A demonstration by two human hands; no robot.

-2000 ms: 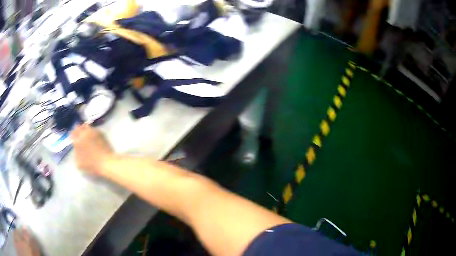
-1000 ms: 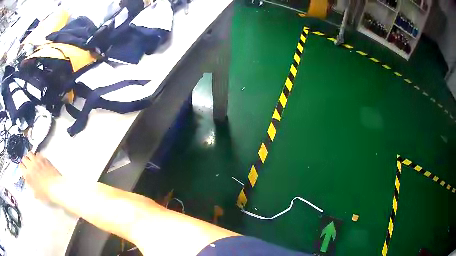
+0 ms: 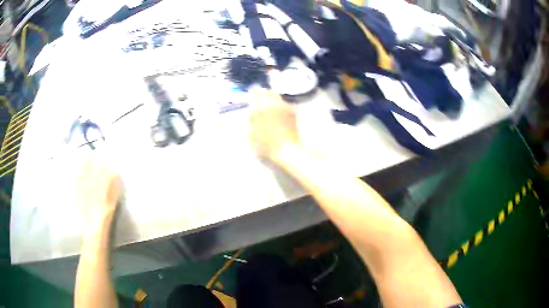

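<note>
My left hand is on the pale worktable at the left, washed out by glare, just below dark pliers. My right hand is on the table at centre, blurred, with its fingertips close to a black cord bundle and a white tape roll. I cannot tell whether it touches them. Black shears lie between the hands, handles towards me. What the fingers of either hand do is unclear.
Navy and white fabric strips with a yellow piece are heaped at the right. White papers lie at the back. A yellow wire rack stands beyond the left end. Striped tape marks the green floor at right.
The view has swung left, bringing the whole left part of the table, the shears and my left hand into sight. My right hand stays beside the cord bundle and tape roll.
</note>
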